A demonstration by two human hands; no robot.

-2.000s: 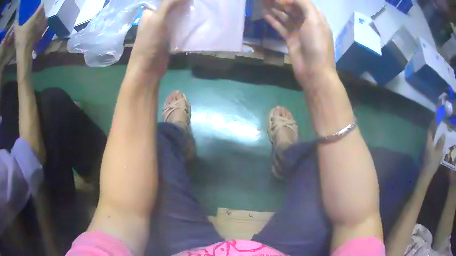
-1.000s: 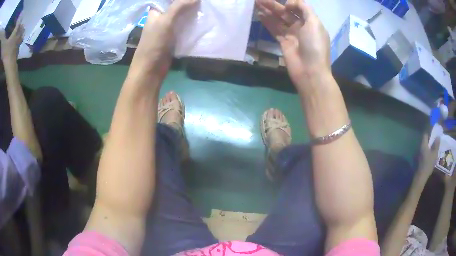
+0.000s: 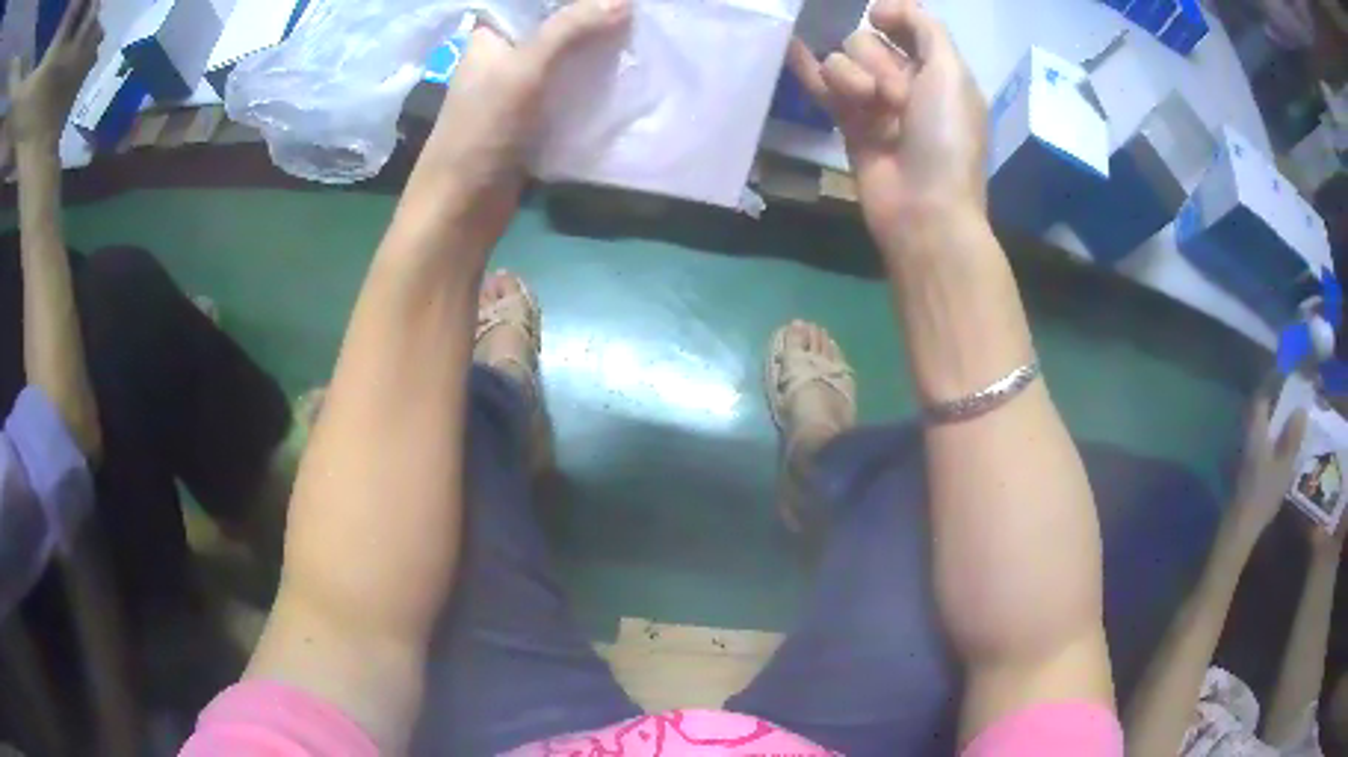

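Note:
A white, boxy unit with a plain face, seemingly in a clear poly bag, is held at the top centre over the table's front edge. My left hand grips its left side, thumb across the face. My right hand is just right of the unit with curled fingers; the fingertips are near its upper right corner, and whether they pinch the bag cannot be told. The unit's top is cut off by the picture's edge. Another crinkled clear bag hangs over the table edge, left of my left hand.
Blue-and-white cartons stand on the white table at the right, and more at the upper left. A person's hand is at the far left. At the right edge, another person's hands hold a white unit with a picture panel.
The white unit has moved slightly right and down and is tilted. My left hand has moved right with it. The fingers of my right hand have curled in.

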